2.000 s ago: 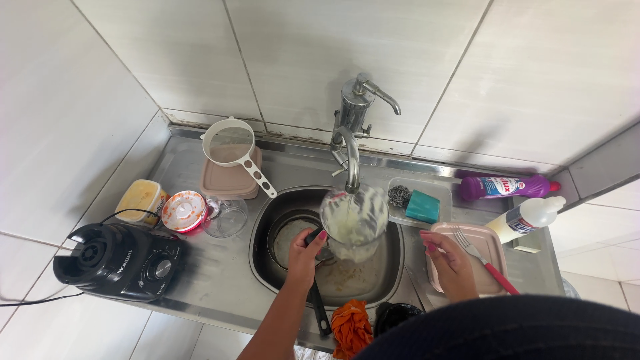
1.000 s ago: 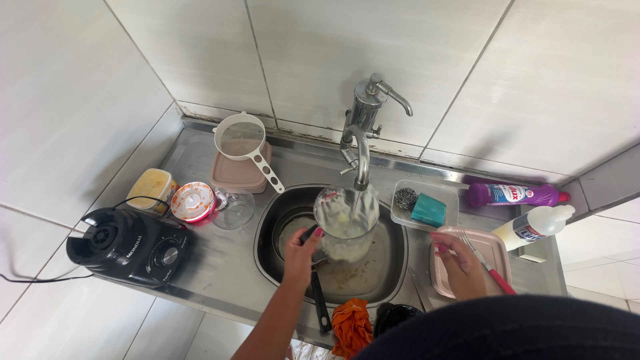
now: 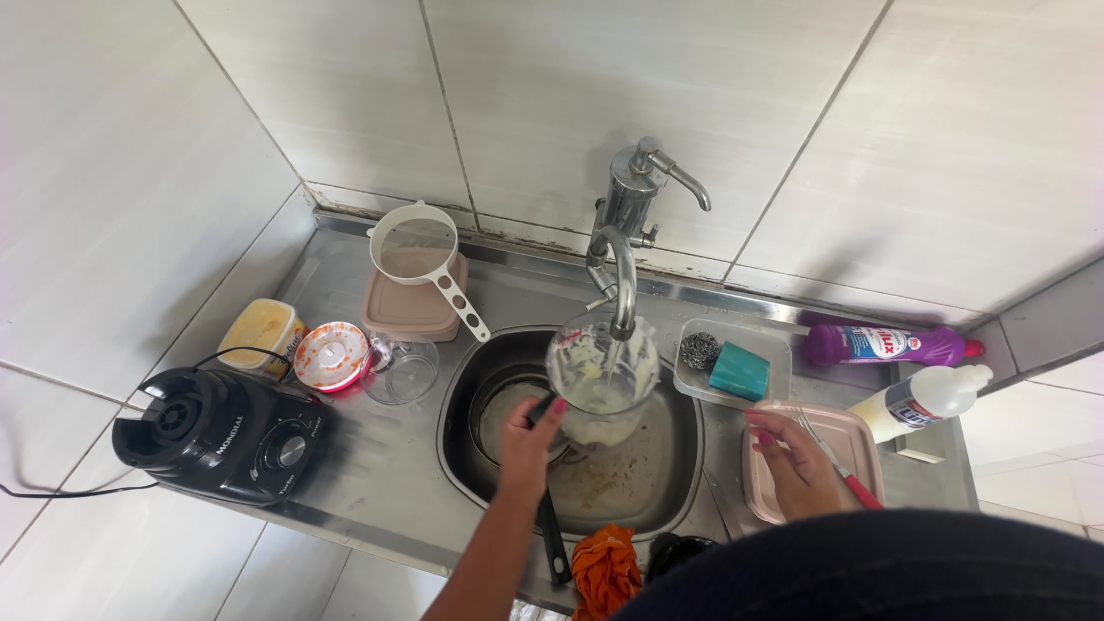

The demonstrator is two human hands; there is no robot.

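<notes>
My left hand (image 3: 532, 440) grips the black handle of a clear blender jar (image 3: 604, 371), whose inside is smeared with pale residue. The jar is tilted under the spout of the chrome faucet (image 3: 623, 285), over the steel sink basin (image 3: 638, 483); a thin stream of water seems to fall into it. Below and left of the jar, a frying pan (image 3: 498, 414) lies in the basin. My right hand (image 3: 793, 461) holds nothing, fingers loosely bent, above a pink lidded container (image 3: 759, 483). A fork with a red handle (image 3: 849, 479) lies on that lid beside the hand.
Left of the basin are a black blender base (image 3: 233, 440), a margarine tub (image 3: 259, 332), a red-and-white lid (image 3: 332, 355), a clear cup (image 3: 403, 373) and a white strainer (image 3: 414, 246) on a pink container. Right are a tray with a teal sponge (image 3: 740, 371), a purple bottle (image 3: 888, 345) and a detergent bottle (image 3: 918, 401). An orange cloth (image 3: 606, 569) lies in front.
The jar in my left hand has changed its tilt slightly under the spout. My right hand stays by the pink container.
</notes>
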